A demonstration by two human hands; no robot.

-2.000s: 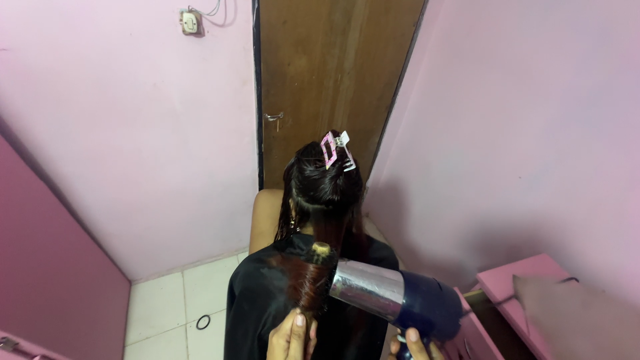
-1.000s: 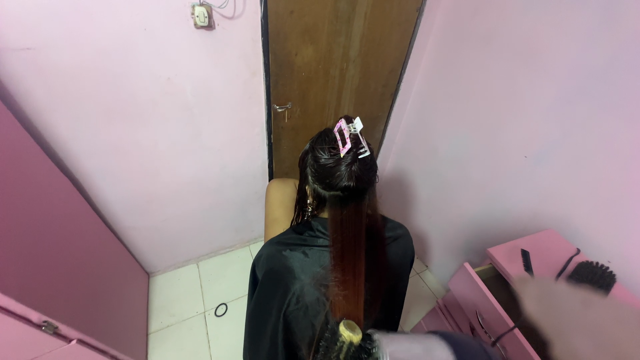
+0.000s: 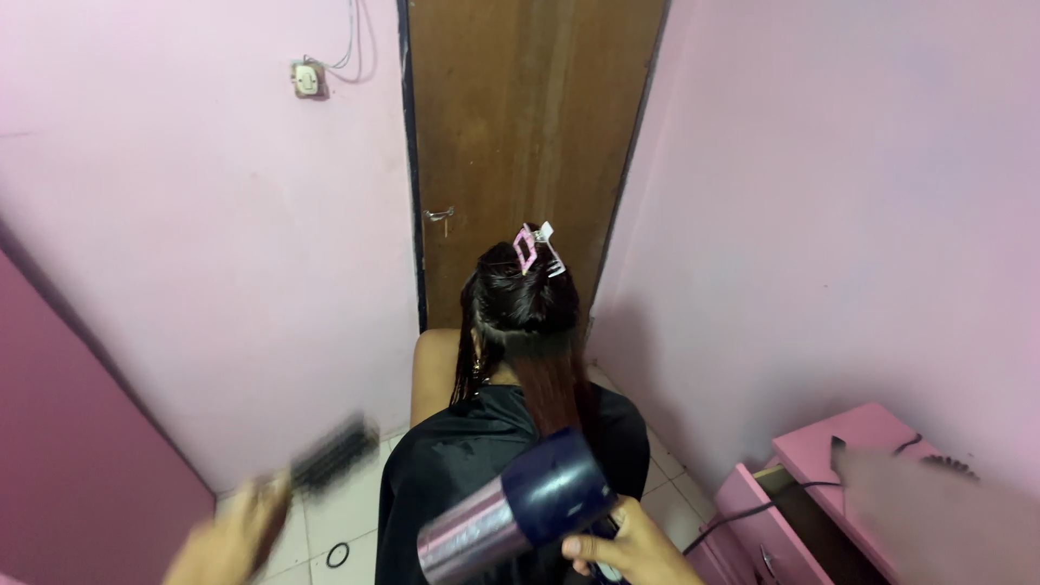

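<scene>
A blurred black bristle hairbrush [image 3: 335, 455] is gripped in my left hand [image 3: 236, 528], off to the left of the seated person's cape. My right hand [image 3: 634, 548] is closed round the handle of a dark blue and silver hair dryer [image 3: 520, 508], whose nozzle points down and left. Below it and behind it is the person's black cape [image 3: 455, 455]. Reddish-brown hair [image 3: 546, 390] hangs straight down the back, its lower end hidden by the dryer. A pink and white claw clip [image 3: 536, 250] holds the upper dark hair on top of the head.
A pink drawer cabinet [image 3: 869, 431] with an open drawer stands at the right; a cord crosses it and dark items lie on top. A blurred pale shape covers the lower right corner. A black ring [image 3: 337, 555] lies on the floor tiles. Beyond the person is a brown door [image 3: 528, 114].
The brush has left the hair, where it was one second ago, and is now out at the left in my left hand. The dryer's nozzle now points down and left.
</scene>
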